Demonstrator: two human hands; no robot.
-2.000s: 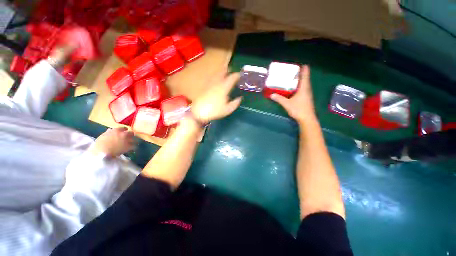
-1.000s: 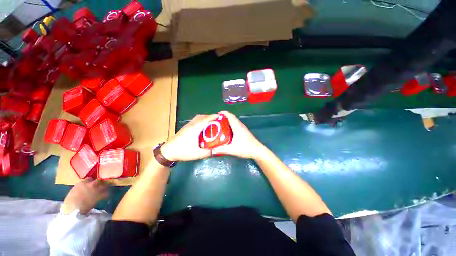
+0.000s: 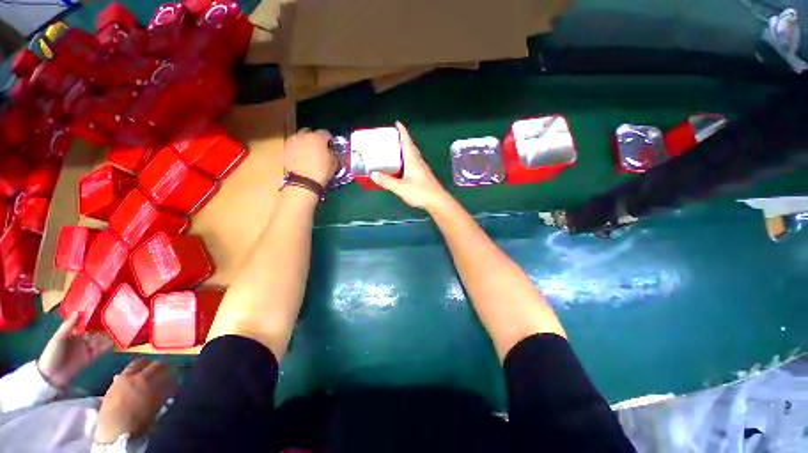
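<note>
My left hand (image 3: 309,159) is on a silver-grey upturned tin lid (image 3: 339,161) on the dark green belt (image 3: 425,115); its fingers partly cover the lid. My right hand (image 3: 408,174) holds an open red tin body (image 3: 376,152) by its right side, right beside that lid. The tin's bright silver inside faces up. Further right on the belt lie another lid (image 3: 477,161) and open tin (image 3: 540,149) pair, side by side.
Closed red tins (image 3: 177,181) stand on a cardboard sheet (image 3: 257,195) at left, with a larger heap (image 3: 151,75) behind. A co-worker's hands (image 3: 133,394) are at lower left. Stacked cardboard (image 3: 399,35) lies beyond the belt. A dark arm-like shape (image 3: 700,172) crosses at right.
The closed tin between my hands is now an open body and a lid, both moved forward onto the belt. The earlier pairs have shifted right in view. The co-worker's second hand has appeared at the near tins.
</note>
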